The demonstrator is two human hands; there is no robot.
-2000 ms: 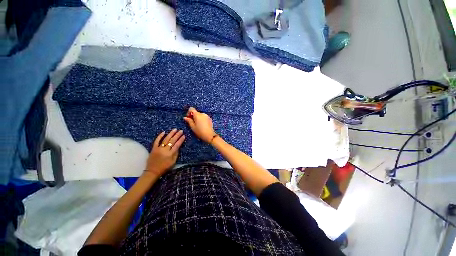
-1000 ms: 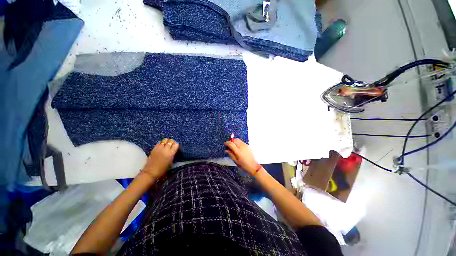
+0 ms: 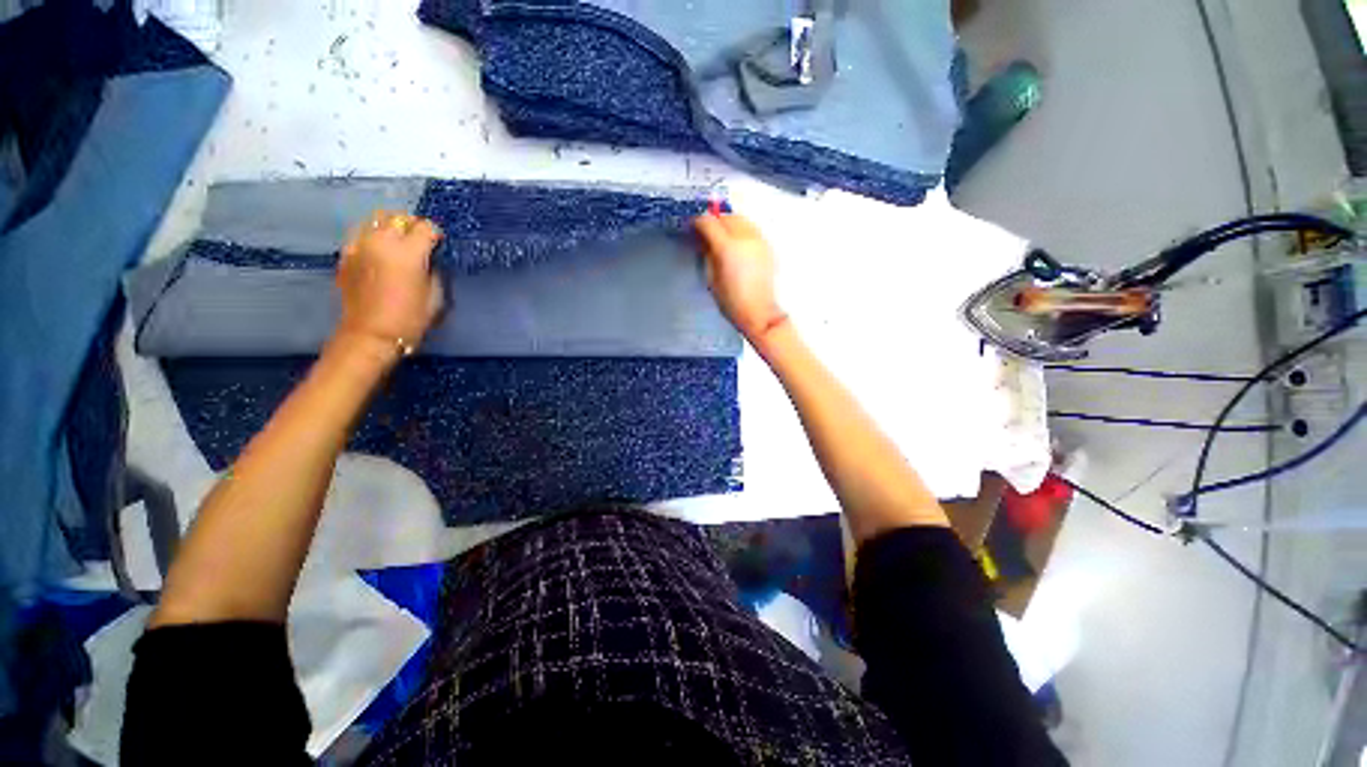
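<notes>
A cut fabric panel, speckled navy on one face, lies on the white table in front of me; its navy lower part [image 3: 585, 435] is flat. A layer is folded over with its pale grey-blue side up [image 3: 570, 307]. My left hand [image 3: 390, 277] grips the raised edge of this layer left of centre. My right hand [image 3: 738, 270] grips it at the right corner, with a tiny red stick [image 3: 718, 207] showing at the fingertips. Navy cloth shows beyond the raised edge.
A stack of cut panels [image 3: 885, 90] with a grey strip [image 3: 787, 72] lies at the far side. A steam iron [image 3: 1064, 307] stands at the right on the white cover [image 3: 885, 330]. Blue denim [image 3: 135, 195] drapes at the left edge, near a bent grey strap [image 3: 155, 525].
Both hands have moved away from me to the far part of the panel. The layer that lay navy side up is now turned over, showing its pale side.
</notes>
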